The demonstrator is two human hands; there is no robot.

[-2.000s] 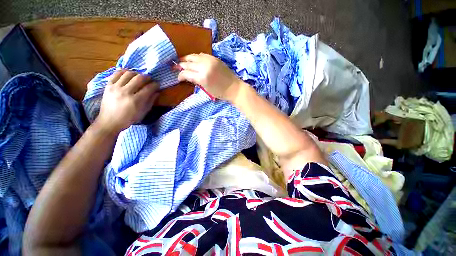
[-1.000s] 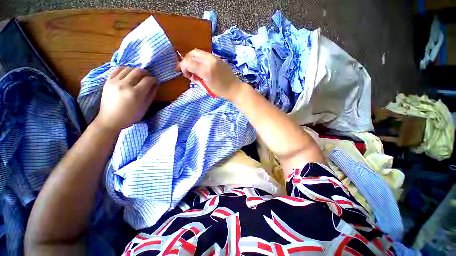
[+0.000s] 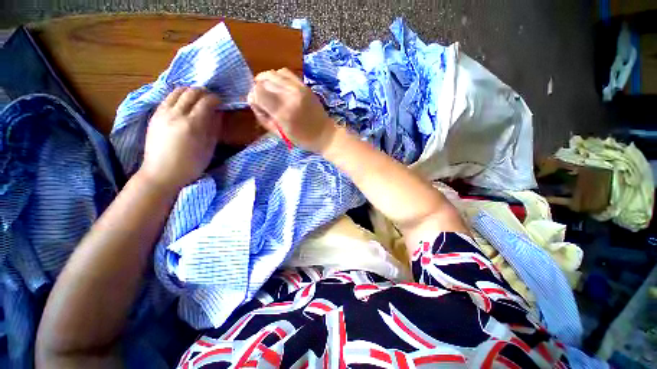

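Note:
A blue-and-white striped shirt lies across my lap and over the wooden board's front edge. Its stiffer striped end, possibly a cuff, stands up above my left hand. My left hand grips the striped cloth, with its fingertips curled over it. My right hand is at the cloth's right edge and holds a slim red-handled tool. The handle shows below my fingers. The tool's tip is hidden or too small to make out.
The varnished wooden board lies beyond my hands. A dark blue striped heap is at the left. Crumpled blue pieces and a white sack or cloth are at the right. Cream cloth lies farther right.
My right hand has moved left to the striped cloth's edge, and the tool's metal tip no longer shows. My left hand keeps its hold, shifted slightly.

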